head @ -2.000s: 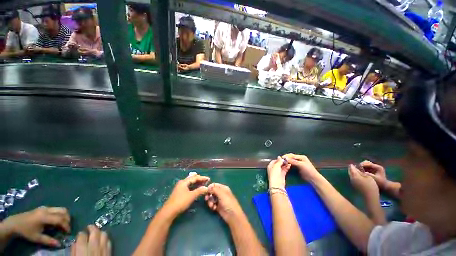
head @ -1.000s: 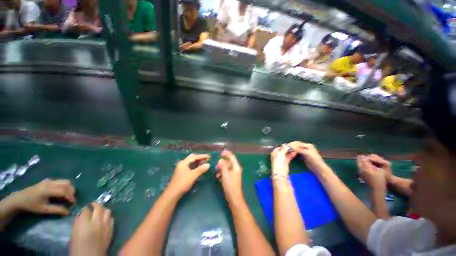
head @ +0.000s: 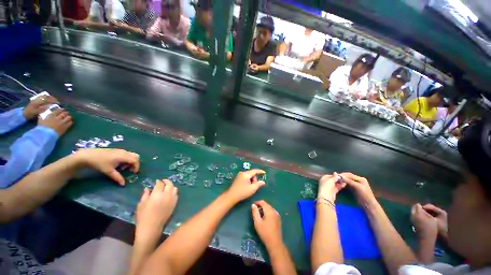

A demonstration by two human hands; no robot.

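Observation:
My left hand (head: 247, 185) is over the green bench, thumb and index finger curled around a clear squarish plastic part (head: 261, 176). My right hand (head: 267, 220) is lower and nearer the bench front, apart from the left, with its fingers curled. A small dark spot shows at its fingertips; I cannot tell if it is a part or shadow. A small white part (head: 246, 165) lies just behind my left hand. A loose pile of clear parts (head: 184, 173) lies left of my hands, with a few clear parts (head: 221, 176) scattered nearer.
A neighbour's hands (head: 114, 164) are at left, beside whitish parts (head: 92, 143). Another neighbour's hands (head: 342, 185) work above a blue mat (head: 344, 231) at right. A green post (head: 215, 80) stands at the belt edge. The dark belt (head: 290, 142) carries single small parts. People sit across.
The view has swung left, showing more of the left bench and blue sleeves. My hands have moved apart; the left is at the small white part, the right lower and nearer the bench front.

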